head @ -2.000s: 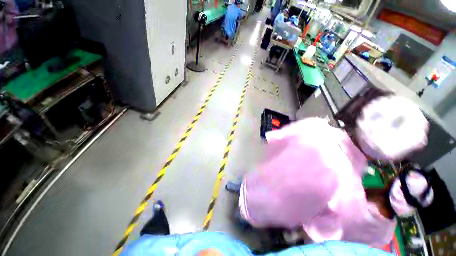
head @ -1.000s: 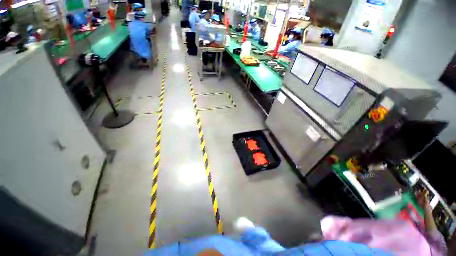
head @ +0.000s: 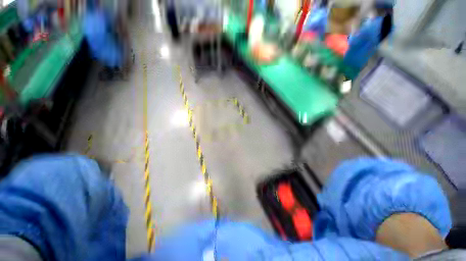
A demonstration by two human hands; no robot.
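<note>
A black tray (head: 265, 196) lies on the floor in front of me at the right, beside the grey machine. Two bright red pieces (head: 286, 196) are in it. My blue right sleeve hides part of its side. My right hand shows only as a bare wrist and a sliver of pale glove (head: 438, 255) at the bottom right edge. My left hand shows only as a blurred grey-white patch (head: 18, 250) in the bottom left corner, below the blue sleeve. The fingers of both hands are cut off.
A grey machine (head: 352, 107) with papers on it stands at the right. A green bench (head: 301, 89) lies beyond it, another green bench (head: 51, 76) at the left. Yellow-black floor lines (head: 199, 153) run ahead. A person in blue (head: 102, 38) is ahead on the left. The picture is blurred.
The view has moved forward along the aisle, and the black tray is nearer and lower. Both my sleeves have come into view. The person in pink is out of view.
</note>
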